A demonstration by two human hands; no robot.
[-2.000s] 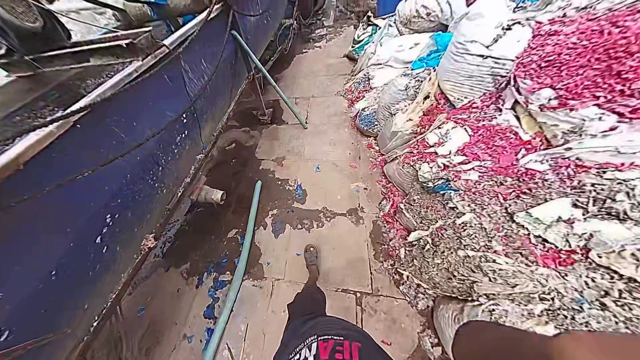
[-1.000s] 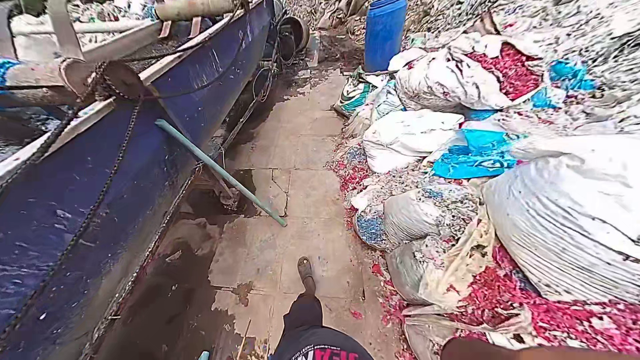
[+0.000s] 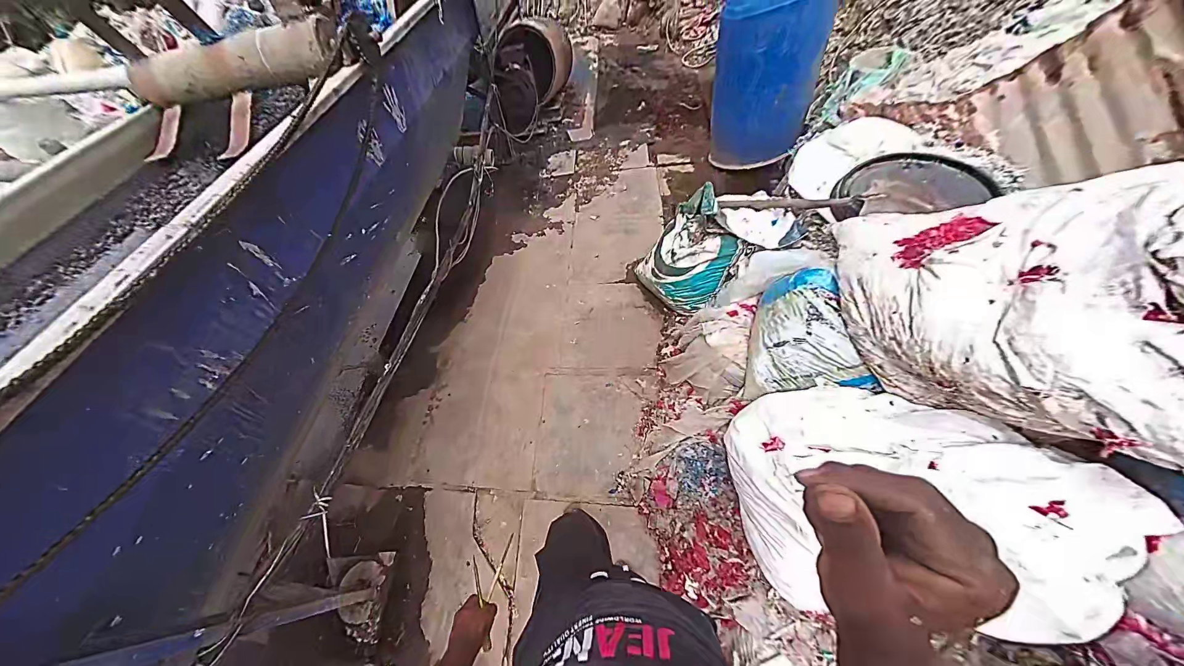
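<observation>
My left hand (image 3: 472,625) is low in the view, closed around thin yellowish sticks (image 3: 495,578) that point up over the paved path. At the lower right, my right hand (image 3: 911,560) is raised with its fingers curled and the thumb against them; nothing shows in it. Behind it lies a white sack (image 3: 860,425) with bits of red plastic on it. Reddish plastic scraps (image 3: 708,555) lie on the ground between that sack and my dark clothing.
A long blue metal trough (image 3: 213,342) with ropes and cables runs along the left. The slab path (image 3: 592,416) leads ahead, partly wet. On the right are a blue plastic drum (image 3: 768,83), a round black basin (image 3: 916,185), bulging sacks (image 3: 1027,305) and a corrugated sheet (image 3: 1091,102).
The view has advanced along the path. Both my hands have come into sight, the right one raised. The green pole seen earlier beside the trough is out of view.
</observation>
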